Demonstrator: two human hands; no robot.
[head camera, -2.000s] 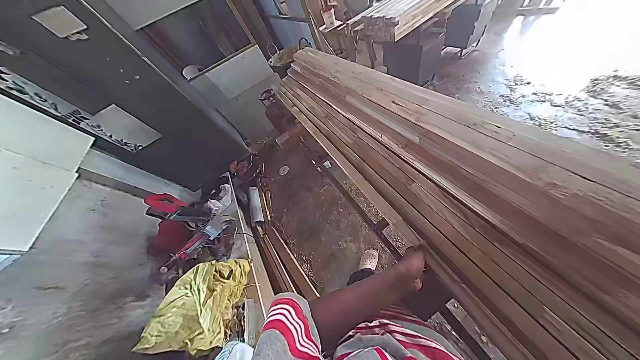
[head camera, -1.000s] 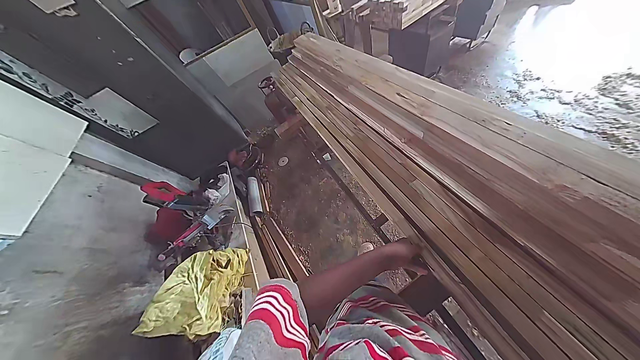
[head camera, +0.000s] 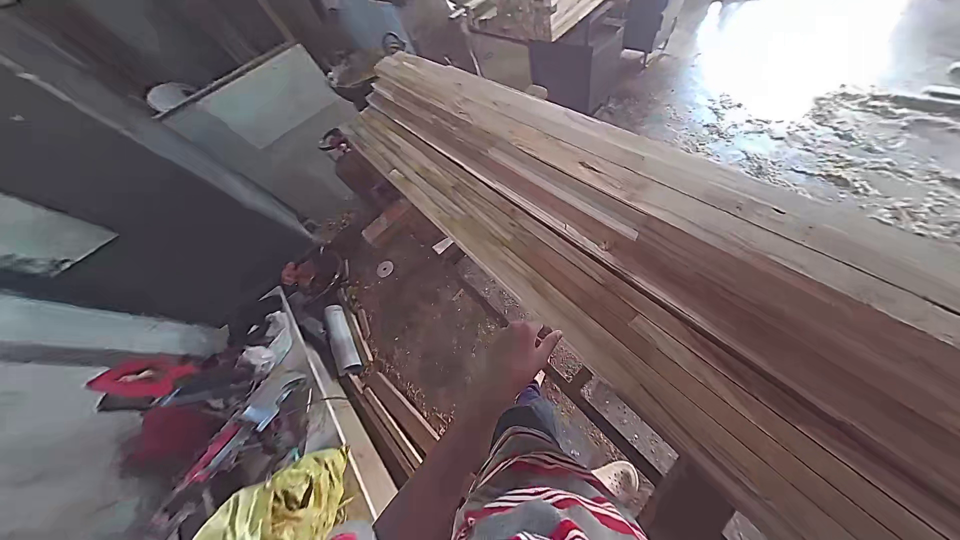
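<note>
My left hand (head camera: 521, 351) is beside the near long edge of a stack of long wooden boards (head camera: 600, 300), its fingers loosely curled and apart. Nothing shows in it; whether the fingertips touch the edge board is unclear. The forearm comes up from the bottom of the view, left of a striped shirt (head camera: 547, 510). The boards lie lengthwise side by side, in light and reddish-brown tones, running from the upper middle to the lower right. My right hand is out of view.
A light-coloured shoe (head camera: 619, 480) is on the floor below the boards. To the left are a yellow sack (head camera: 281, 499), a red object (head camera: 142, 376), a grey cylinder (head camera: 343, 339) and narrow wood strips (head camera: 397, 409). Dark cabinets (head camera: 574, 64) stand beyond the stack.
My left hand, earlier on the edge of the boards, has come farther forward along it and now looks less closely against the wood. The view has shifted somewhat.
</note>
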